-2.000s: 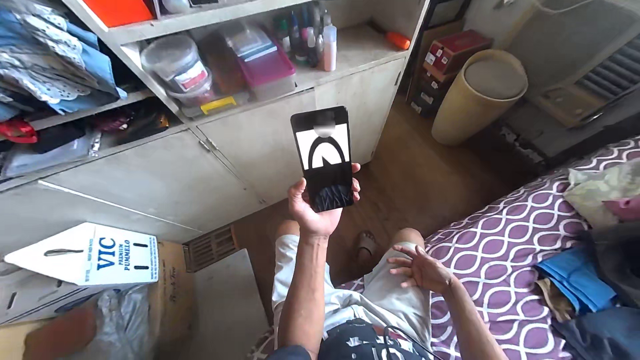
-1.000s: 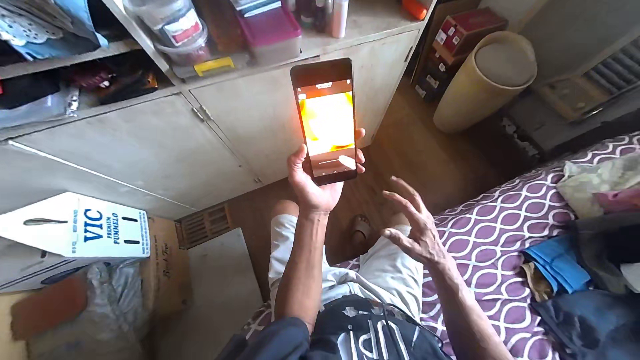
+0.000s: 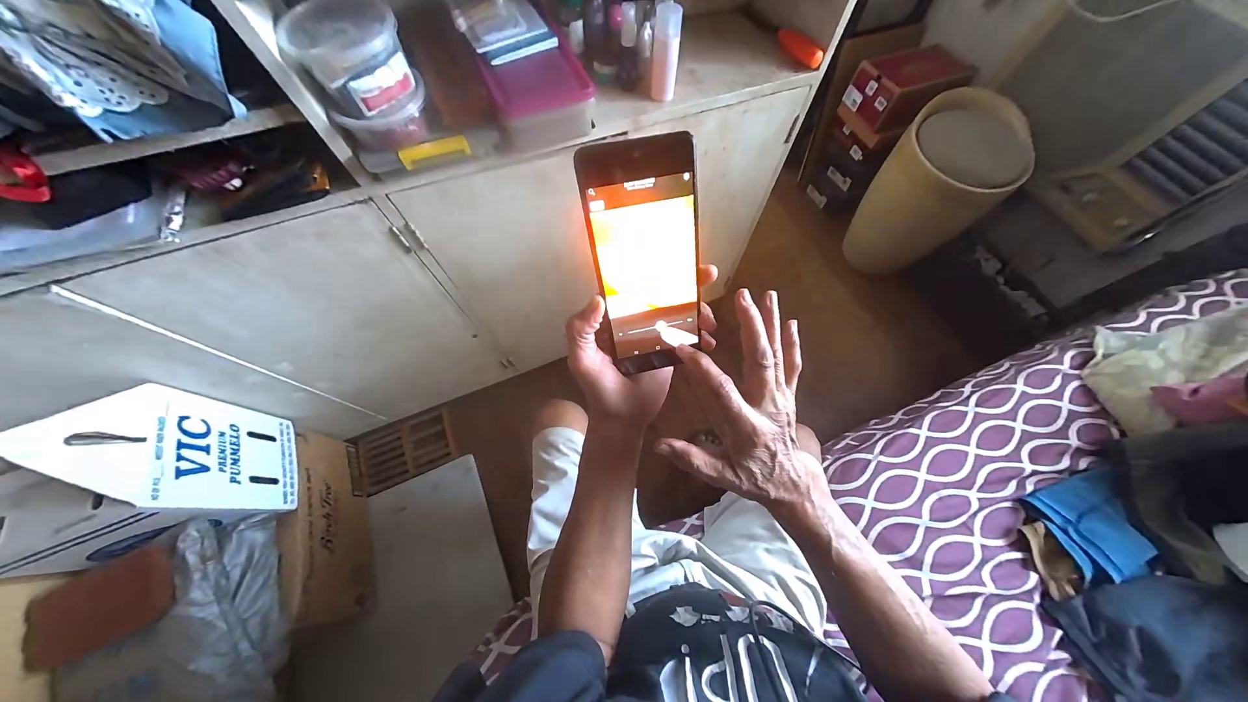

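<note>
In my left hand (image 3: 624,375) I hold a black smartphone (image 3: 645,255) upright, thumb along its left edge and fingertips showing at its right edge. Its screen glows bright white and orange, with a slider-like line low on it. My right hand (image 3: 749,419) is beside the phone's lower end, fingers spread and holding nothing. The index fingertip is at the bottom edge of the screen; whether it touches the glass I cannot tell.
Ahead stands a cabinet (image 3: 487,273) with plastic tubs and bottles on its shelf. A tall beige bin (image 3: 936,180) is at the upper right, beside stacked shoe boxes. A purple patterned bed (image 3: 936,487) holds clothes; cardboard boxes (image 3: 327,526) lie at the left.
The phone's screen has gone from a black-and-white picture to a bright orange and white one. My right hand has moved from over my lap to the phone's lower edge.
</note>
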